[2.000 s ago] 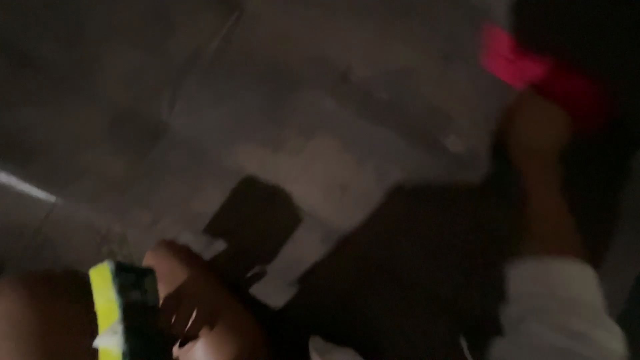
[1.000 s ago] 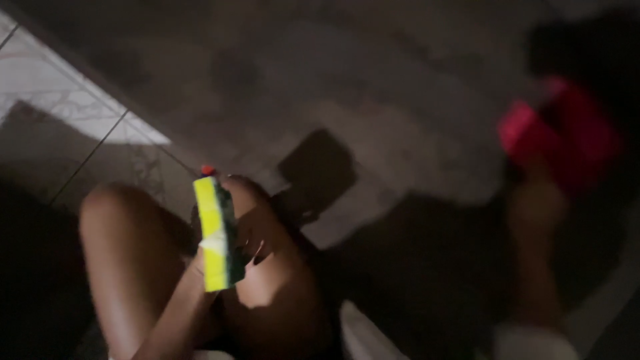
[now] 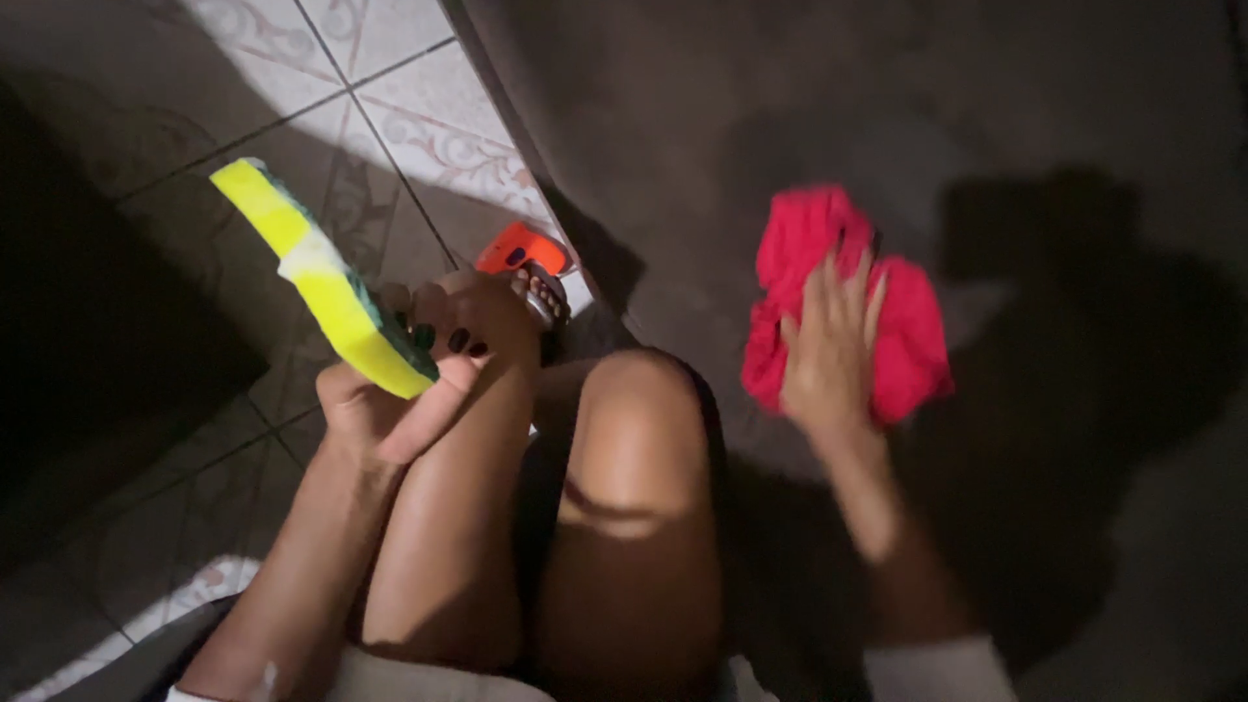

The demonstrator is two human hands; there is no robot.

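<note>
My left hand point(image 3: 400, 390) holds a yellow and dark green scrub sponge point(image 3: 331, 302) by its lower end, above my left thigh. White foam sits across the sponge's middle. At the right, my right hand point(image 3: 834, 351) lies with its fingers spread on a crumpled red cloth point(image 3: 912, 341), which rests on a dark flat surface. The cloth shows on both sides of the hand; whether the fingers grip it cannot be told.
An orange object point(image 3: 522, 251) is beside my foot, near the edge of the dark surface point(image 3: 682, 117). Patterned light tiles point(image 3: 419, 127) with dark joints cover the floor at the left. My bent knees point(image 3: 643, 400) are in the middle. Strong shadows fall across both surfaces.
The view has shifted, bringing more tiled floor in. The sponge, upright a second ago, now leans to the upper left, farther from my knees. My right hand remains at the red cloth.
</note>
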